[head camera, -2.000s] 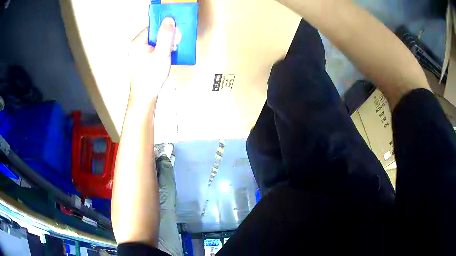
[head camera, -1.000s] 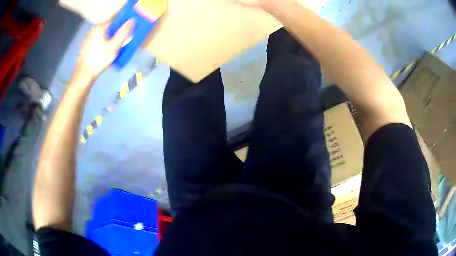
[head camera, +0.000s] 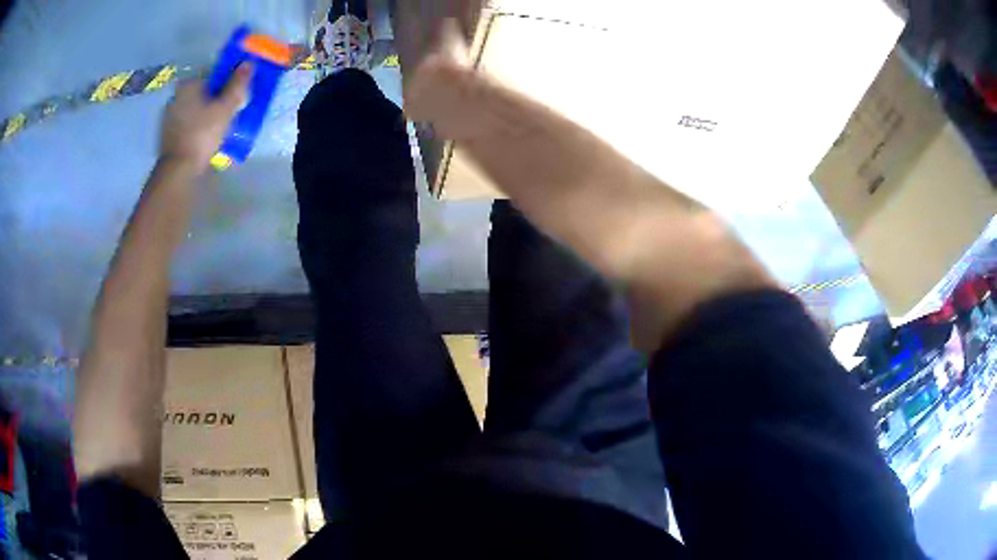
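Observation:
My left hand (head camera: 197, 120) is closed around a blue tape dispenser (head camera: 254, 104) with an orange part, held up over the floor at the upper left. My right hand (head camera: 443, 82) is at the near left edge of a large brown carton (head camera: 656, 98), at the upper middle. The fingers are blurred, and whether they grip the carton cannot be told. The carton is tilted and brightly lit, with a small dark printed block on its face.
Printed cartons (head camera: 224, 421) lie behind my legs at the lower left, beside a dark base edge (head camera: 230, 319). Another brown carton (head camera: 907, 186) stands at the right. Yellow-and-black tape (head camera: 118, 84) marks the floor. A shoe (head camera: 342, 42) shows at the top. Cluttered shelving or equipment is at the far right.
The view has turned, and the large carton now shows at the upper right instead of the upper middle. The dispenser stays in my left hand. My right arm now reaches across the front of the carton.

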